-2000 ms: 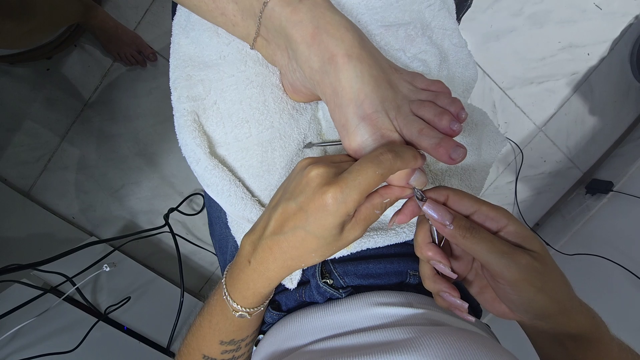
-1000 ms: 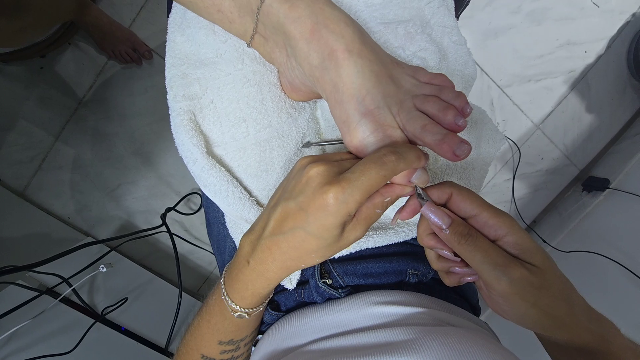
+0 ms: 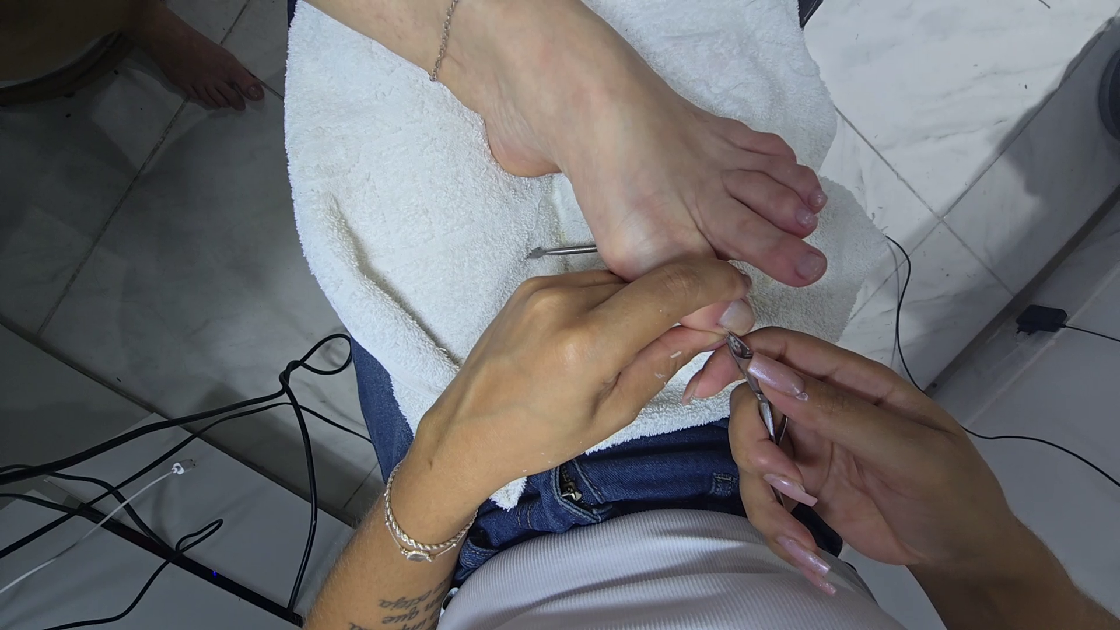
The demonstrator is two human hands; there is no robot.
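Another person's bare foot (image 3: 630,149) rests on a white terry towel (image 3: 394,192) over my lap. My left hand (image 3: 560,359) wraps around its big toe (image 3: 735,317), with my fingers pinching beside the nail. My right hand (image 3: 857,437) holds metal cuticle nippers (image 3: 759,394), whose tip touches the skin at the big toe's nail edge. Whether the nippers' jaws are parted cannot be told. A metal manicure tool (image 3: 560,251) with a pointed flat tip lies on the towel, its other end hidden under the foot.
Black cables (image 3: 302,411) and a white cable (image 3: 114,516) lie at lower left. At the right, a thin black cord (image 3: 906,324) and a small black adapter (image 3: 1041,319) are near the tiled floor. The person's other foot (image 3: 206,66) stands at upper left.
From two seconds to one second ago, the lower fingers of my right hand curled in around the nippers' handles; now they are more extended again. My left hand keeps its hold on the toe.
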